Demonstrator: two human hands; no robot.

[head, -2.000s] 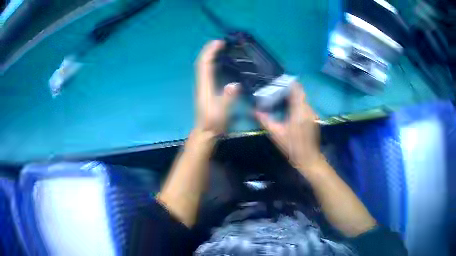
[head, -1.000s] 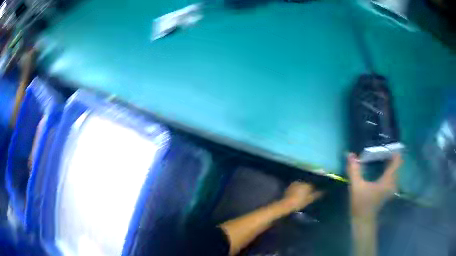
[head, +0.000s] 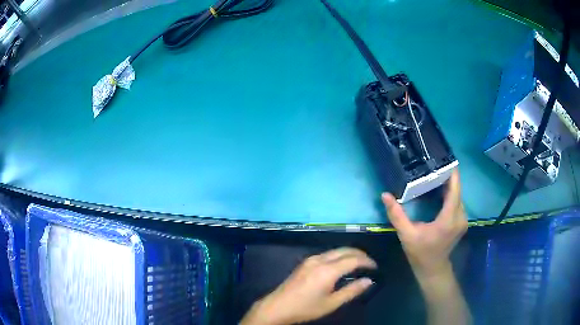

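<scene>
A black housing (head: 407, 136) lies on the green mat with its open side up, showing thin wires inside. A white plate (head: 429, 183) covers its near end. My right hand (head: 432, 222) grips that end between thumb and fingers. My left hand (head: 324, 282) is below the bench edge with fingers curled; something dark shows between thumb and fingers, but I cannot tell whether it is held. A black cord (head: 356, 41) runs from the housing's far end out of the top of the view.
A coiled cord (head: 184, 32) with a yellow tie and a bagged end (head: 113, 82) lies at the upper left. A white-and-black feeder box (head: 531, 130) stands right, crossed by a black cable (head: 544, 120). Blue crates stand at lower left (head: 137, 238) and lower right (head: 521, 266).
Two seconds ago both hands were on the housing; my left hand has since left it and come down below the bench edge. The view has swung left and back. My right hand remains at the white end.
</scene>
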